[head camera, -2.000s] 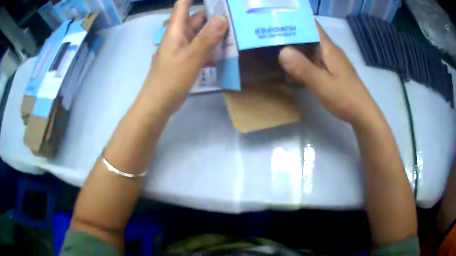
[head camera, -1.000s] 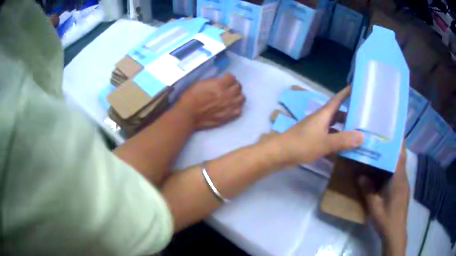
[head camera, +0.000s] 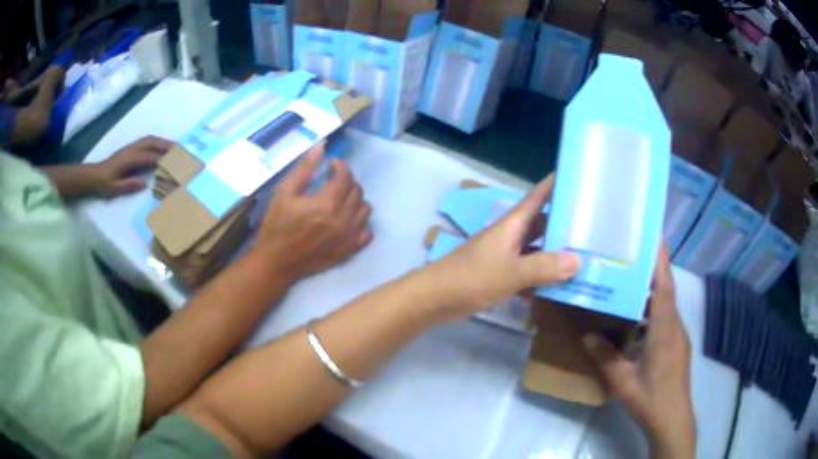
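A light blue carton with a pale product picture is held up at the right of centre. Its tapered blue end flap points up, and its brown end flap hangs open at the lower end. My left hand grips its left side, thumb on the front near the lower edge. My right hand is at the lower right, its thumb at the open lower end, its fingers partly hidden behind the carton. Flat blue carton blanks lie on the table behind my left hand.
A person in light green at left has one hand beside a taller pile of flat blanks on the white table. Open erected cartons stand behind the table. Dark slim parts lie in a row at right.
My view has swung left since the oldest frame, bringing in the neighbour. Since the middle frame, the neighbour's near hand has moved onto the pile's edge and another hand shows. The carton stays in both my hands.
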